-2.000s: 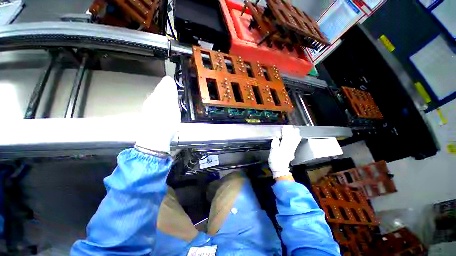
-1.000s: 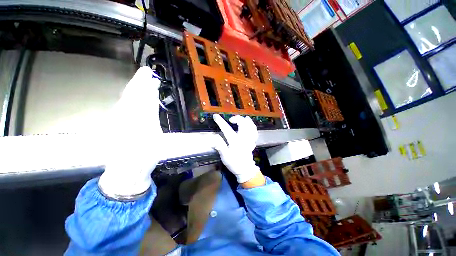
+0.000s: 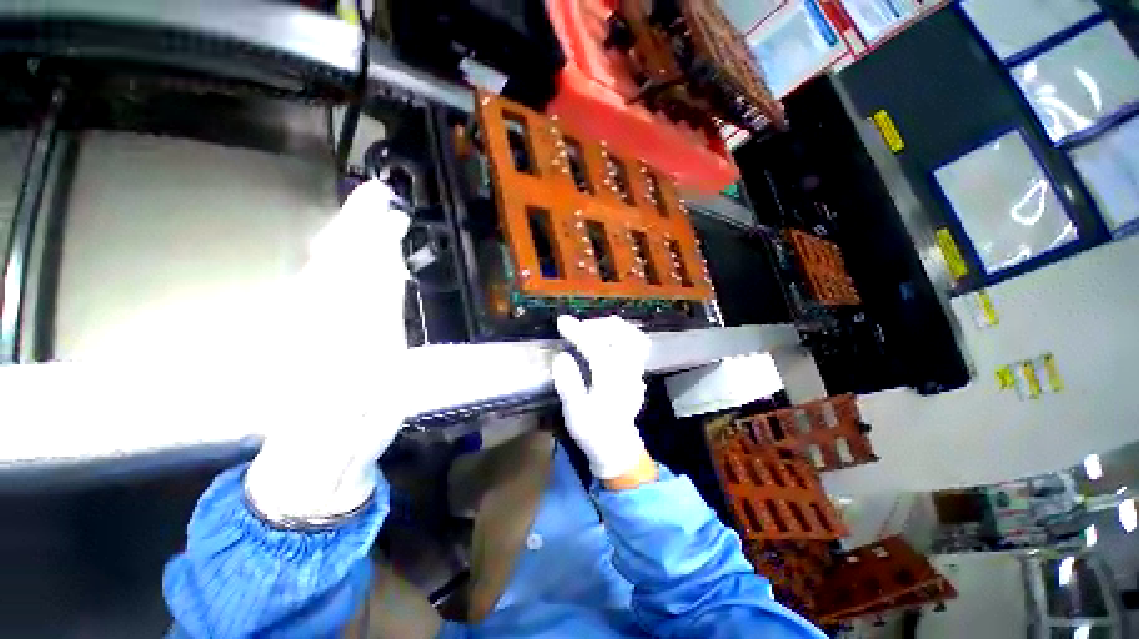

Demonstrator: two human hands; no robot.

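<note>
An orange-brown fixture plate (image 3: 600,206) with two rows of windows and metal dots lies over green circuit boards (image 3: 600,303) in a black pallet (image 3: 481,293) on the conveyor. My left hand (image 3: 331,337), in an overexposed white glove, reaches over the near rail left of the pallet. Its fingertips are by a dark round part (image 3: 397,175); its grip is unclear. My right hand (image 3: 606,381), white-gloved, is at the near rail (image 3: 487,375) just below the plate's front edge, fingers bent and apart, with no loose part visible in it.
Behind the conveyor, a red bin (image 3: 625,119) has orange plates (image 3: 706,56) on top. Another orange plate (image 3: 822,266) lies by the black machine (image 3: 874,250) at right. A white box (image 3: 727,385) sits outside the rail, above heaped orange plates (image 3: 781,493).
The view has shifted toward the left since the first frame. My right hand moved left along the rail, touched the pallet's front edge, then drew back slightly. My left hand stays left of the pallet.
</note>
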